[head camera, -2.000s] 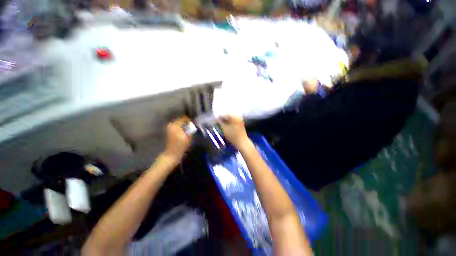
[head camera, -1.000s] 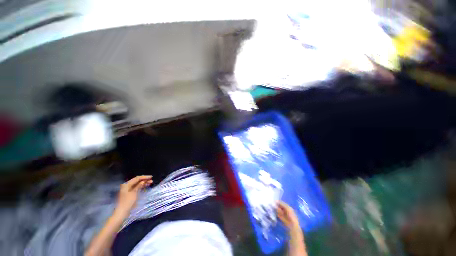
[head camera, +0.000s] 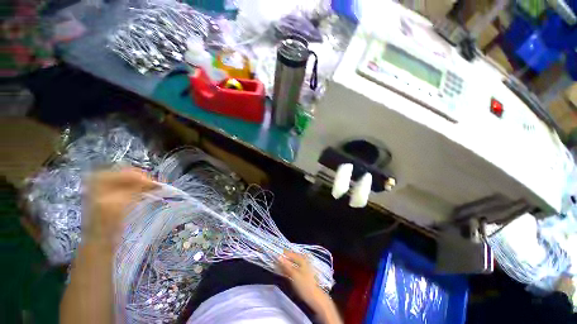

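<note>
A large bundle of thin white cables [head camera: 136, 237] lies across the lap and to the left, with small pale ends [head camera: 196, 237] among the strands. My left hand [head camera: 114, 196] is blurred at the left, closed on one end of a pale cable stretch. My right hand [head camera: 297, 269] is at the right end of the bundle over the lap, fingers closed on the same stretch. The cable [head camera: 218, 215] runs nearly straight between the hands. Whether it is one strand or several I cannot tell.
The cream machine [head camera: 405, 145] with two white winding pegs [head camera: 351, 185] stands ahead right, its tying head [head camera: 471, 243] at the right end. A blue tray [head camera: 378, 294] is lower right. A red tape dispenser [head camera: 228, 98], steel flask [head camera: 288, 82] and more cables [head camera: 158, 38] are on the bench.
The view has swung left. My right hand has left the blue tray and now holds cable over the lap. My left hand has moved left with cable. The pegs appear still.
</note>
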